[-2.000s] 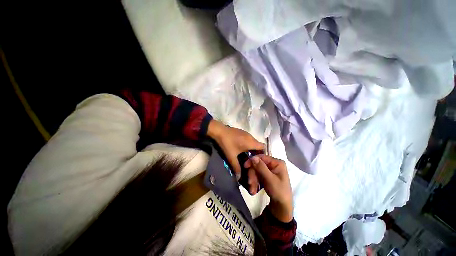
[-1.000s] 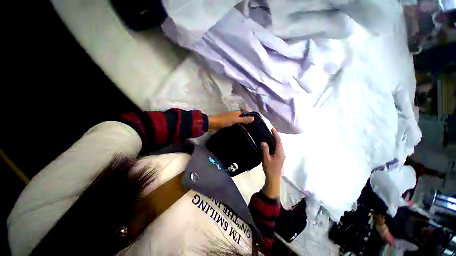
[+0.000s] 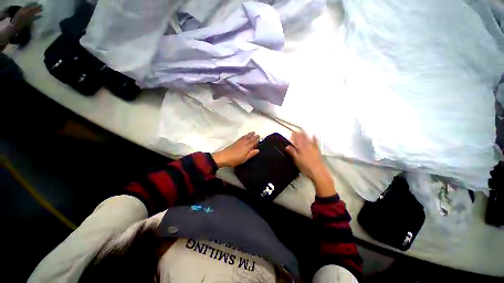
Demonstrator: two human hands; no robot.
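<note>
A small black fabric bag with a white logo near its lower corner lies at the front edge of the white table, right in front of me. My left hand lies at the bag's left edge, fingers extended. My right hand is on the bag's upper right side, slightly blurred. Both hands touch the bag from opposite sides; whether the fingers grip it is hard to see. The zip and its pull cannot be made out.
White-lilac crumpled paper lies beyond the bag, cloudy plastic film to the right. Another black bag lies at the right front edge. Several black bags lie at the far left, near another person's hand. A thin line runs along the table.
The view has turned, showing more of the table on both sides. The black bag, earlier held up near my body with both hands, now lies flatter, with my hands spread at its sides.
</note>
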